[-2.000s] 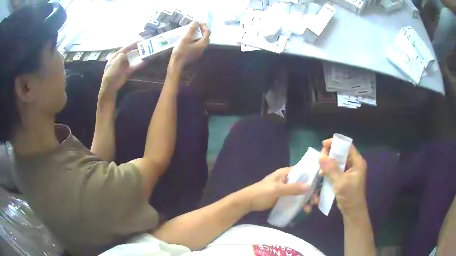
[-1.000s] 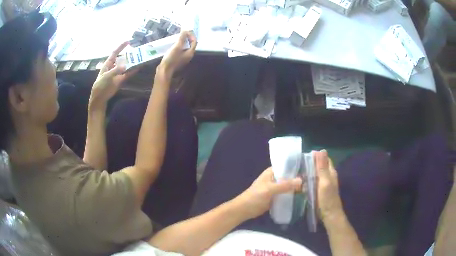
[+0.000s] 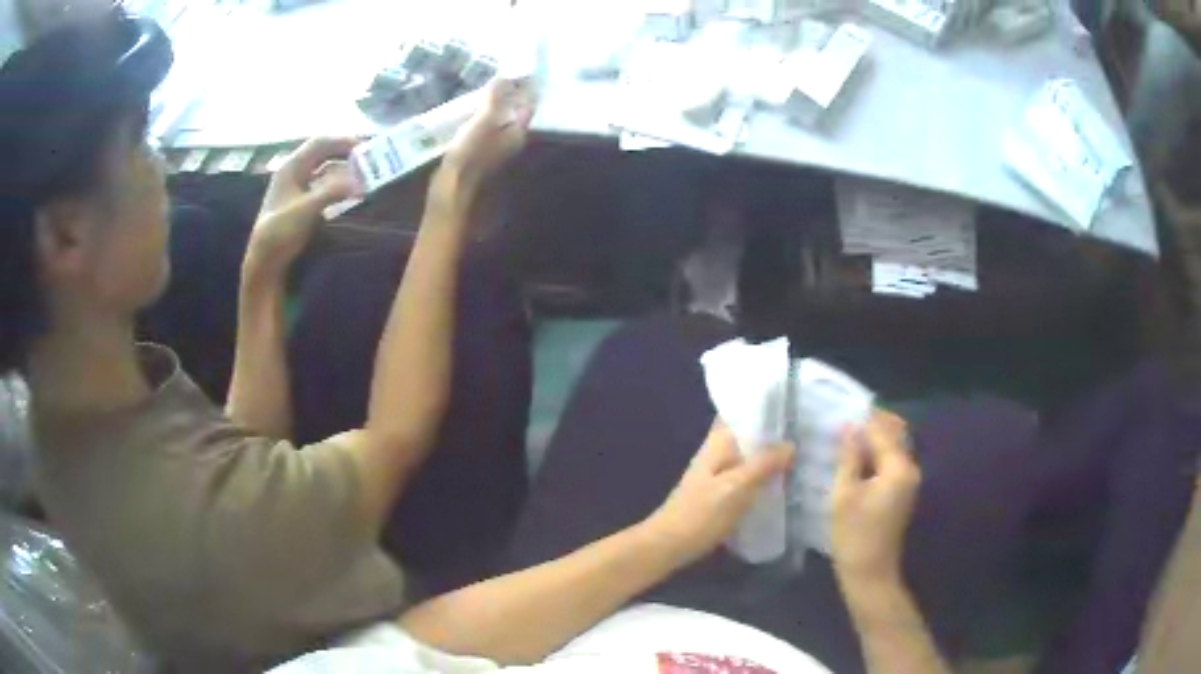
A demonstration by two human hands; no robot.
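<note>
My left hand point(image 3: 711, 494) grips a soft whitish wrapped item point(image 3: 753, 395) upright above my lap, thumb across its front. My right hand point(image 3: 875, 494) holds a thin white paper leaflet point(image 3: 826, 408), partly opened out, right beside the wrapped item. The two touch or nearly touch along one edge. The contents of the wrapped item are not visible, and the picture is slightly blurred.
A neighbour point(image 3: 211, 500) at the left holds a long white box point(image 3: 415, 142). White boxes point(image 3: 830, 73) and small grey-white blocks point(image 3: 428, 77) lie on the white table point(image 3: 922, 152). Flat printed pieces point(image 3: 1067, 148) lie at its right. Printed sheets point(image 3: 909, 231) sit beneath.
The narrow folded strip in my right hand now shows as a wider, opened sheet. The wrapped item has turned upright beside it. The neighbour still holds the long box.
</note>
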